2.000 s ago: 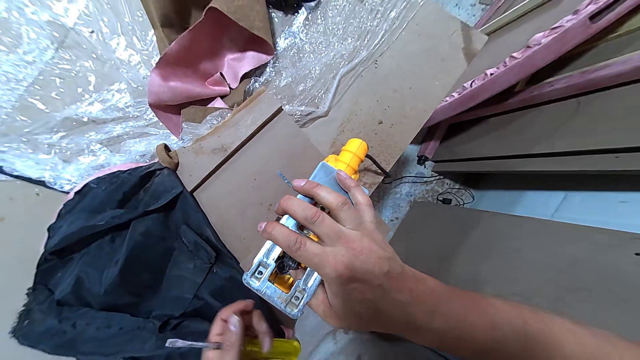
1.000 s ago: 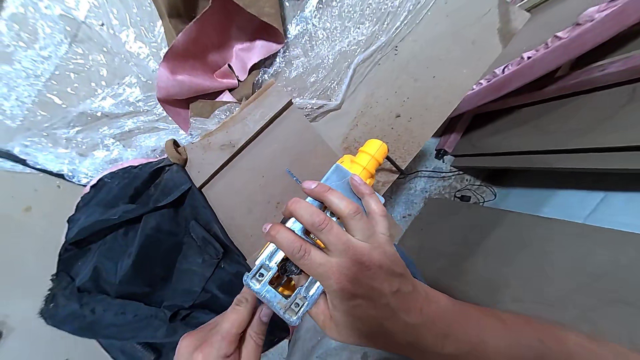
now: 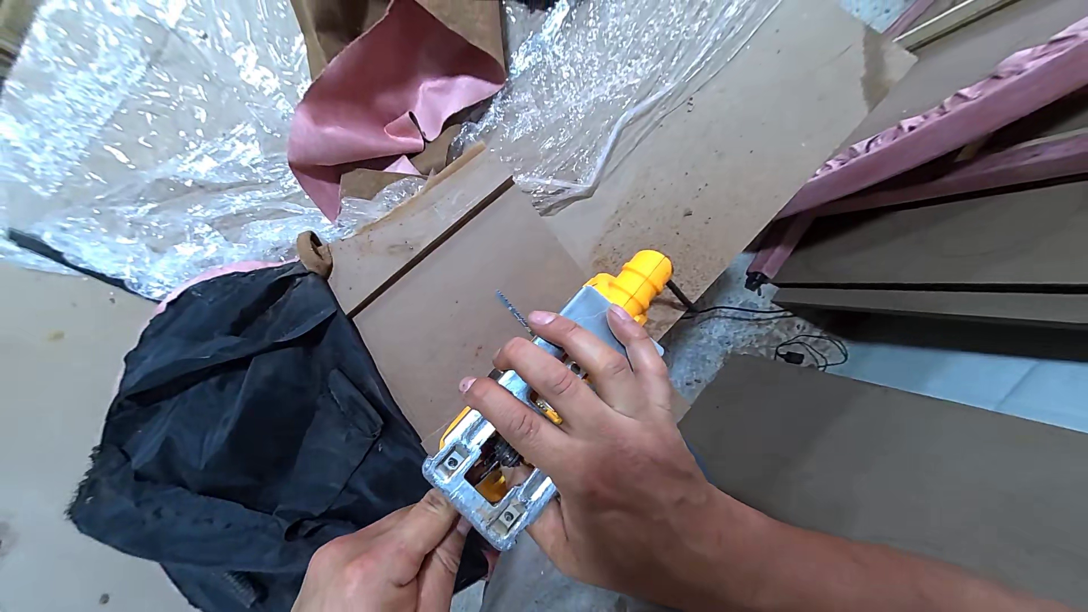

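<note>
My right hand (image 3: 595,408) grips a yellow and grey jigsaw (image 3: 595,314), fingers spread across its metal base plate (image 3: 476,501), which faces up. A thin toothed blade (image 3: 514,312) sticks out toward the upper left. The yellow rear end points to the upper right, with a black cord leaving it. My left hand (image 3: 391,552) is at the near end of the base plate, thumb and fingers pinched together there. The screwdriver seen earlier is not visible now; whether the fingers hold it is hidden.
Black fabric (image 3: 246,408) lies at the left. Brown board pieces (image 3: 484,306) lie beneath the saw. Clear plastic film (image 3: 153,127) and pink material (image 3: 391,93) are behind. At right stand pink-edged frames (image 3: 943,110), a dark panel (image 3: 901,450) and a coiled black cable (image 3: 807,350).
My left hand, which held a screwdriver with a yellow handle below the saw, has moved up to the saw's base plate. My right hand keeps its grip on the saw.
</note>
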